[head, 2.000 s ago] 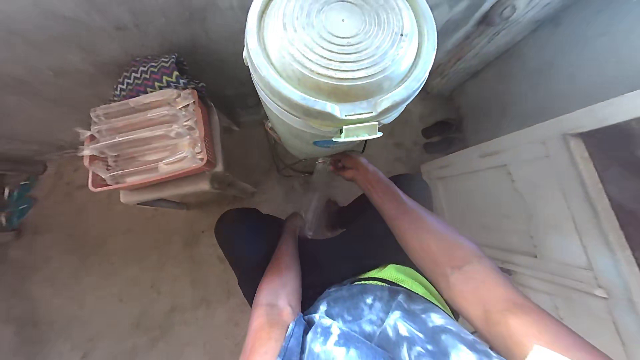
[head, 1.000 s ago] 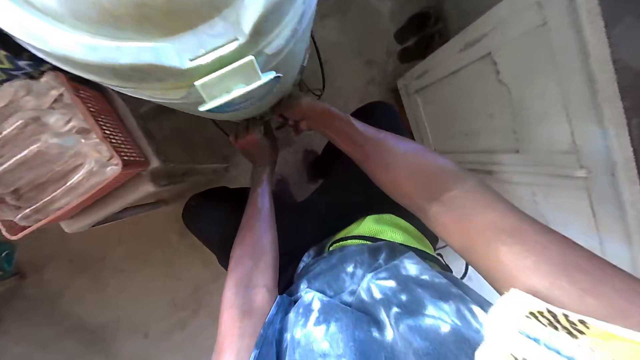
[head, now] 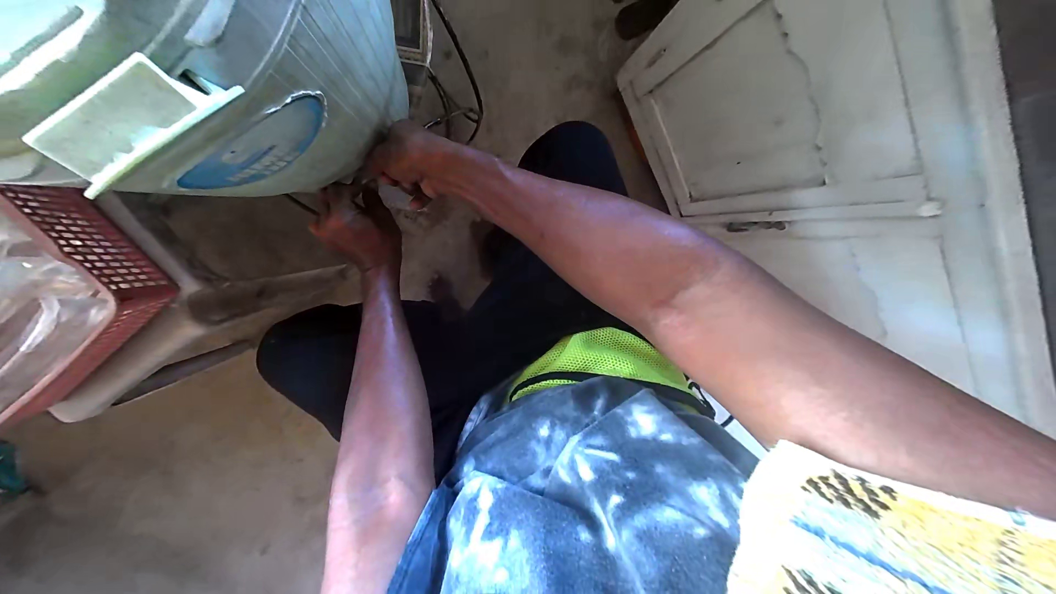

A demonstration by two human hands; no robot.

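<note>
A large plastic drum cooler [head: 346,91] with a pale latch and a blue oval label fills the upper left. My left hand [head: 359,223] is at the cooler's lower edge, its fingers bent upward. Close beside it, my right hand [head: 408,165] reaches to the same low spot, with curled fingers partly behind the cooler's side. A bit of clear plastic [head: 400,196] shows between the hands; which hand holds it cannot be told. The fingertips and whatever they touch under the cooler are mostly hidden.
At left, a red plastic basket [head: 136,289] of clear filled bags [head: 49,322] rests on a beige plastic stool or chair [head: 186,322]. Black cables [head: 474,82] lie behind the cooler. A white wooden door [head: 759,132] stands at right. A patterned towel [head: 899,528] hangs lower right.
My left hand has moved up from my lap to the cooler's lower edge, beside my right hand. The view has moved closer to the cooler.
</note>
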